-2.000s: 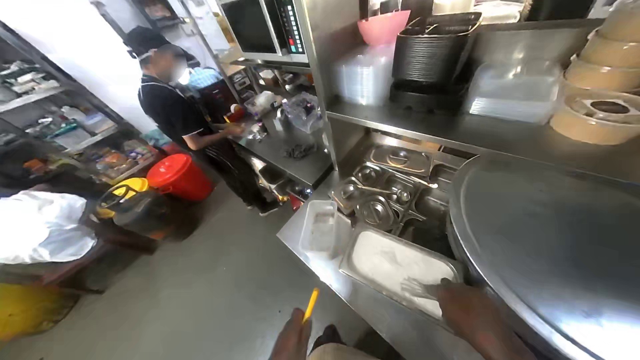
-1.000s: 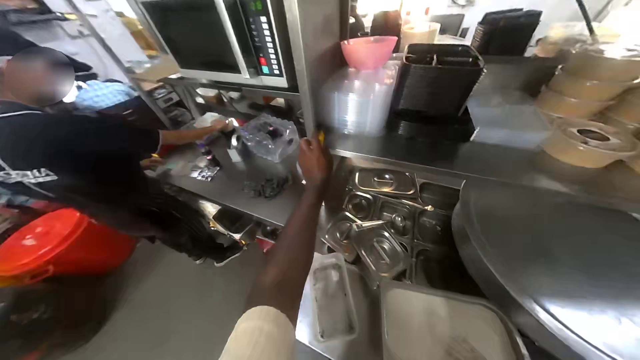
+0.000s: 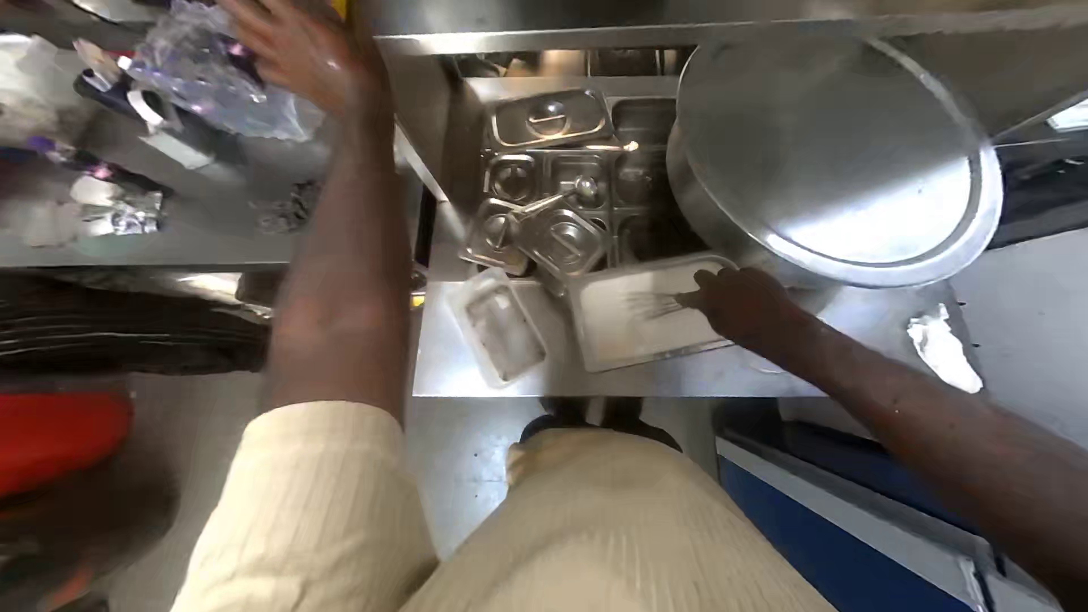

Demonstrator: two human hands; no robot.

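My right hand [image 3: 739,306] grips a wire whisk [image 3: 656,304], its wires in the white contents of a rectangular steel pan [image 3: 586,340]. At the top left, my left hand [image 3: 302,55] is raised above the side counter, close to a clear plastic bag [image 3: 217,81]. Several of its fingers are spread. A yellow thing [image 3: 342,8] shows beside it, cut off by the view's edge; whether the hand holds it is unclear. Left of the pan lies a translucent plastic container [image 3: 501,331] with some residue inside.
Behind the pan are steel inserts with lids [image 3: 548,119], and a ladle [image 3: 544,204] lies across them. A large round metal lid [image 3: 837,161] stands at the right. A steel shelf edge [image 3: 722,30] crosses the top. A red tub [image 3: 59,438] is at the lower left.
My left hand, low with a yellow stick-like thing two seconds ago, has gone up and over to the side counter. The view has tilted steeply downward.
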